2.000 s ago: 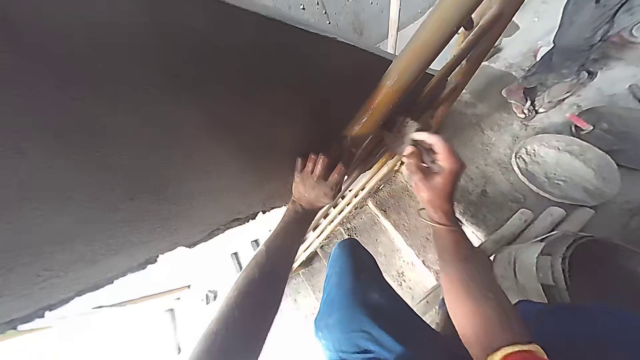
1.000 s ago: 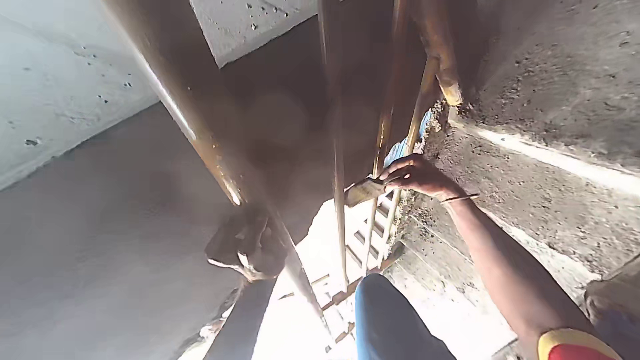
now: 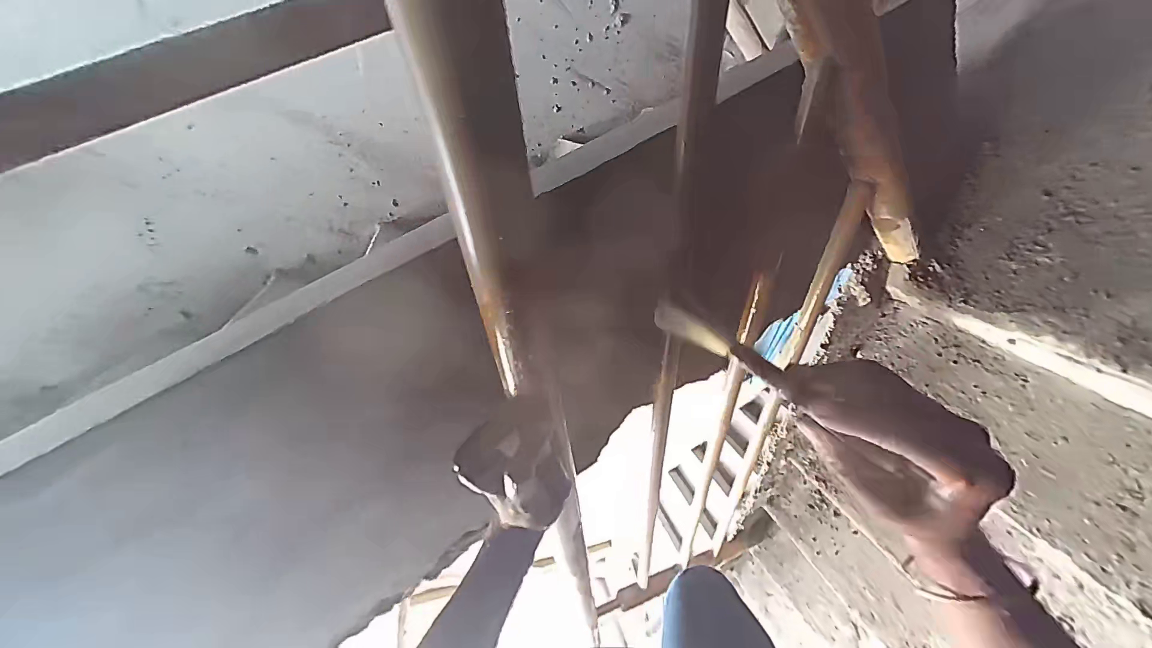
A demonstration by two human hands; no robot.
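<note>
At lower centre, my left hand is wrapped around a thick metal railing pipe that runs down from the top of the view. To its right, my right hand pinches the dark handle of a flat brush. The brush's pale end points left, at a thin vertical railing bar; whether it touches the bar cannot be told. Further thin bars stand between that bar and my right hand, with brownish patches on them.
A smooth grey plastered surface lies left, below a speckled pale wall. Rough concrete steps are at right. A thick brown post stands at upper right. My knee shows at the bottom, near a lower rail and bright openings.
Two seconds ago my left hand lay spread near the railing; now it grips the pipe. The brush in my right hand has changed its tilt since one second ago. The view has swung round.
</note>
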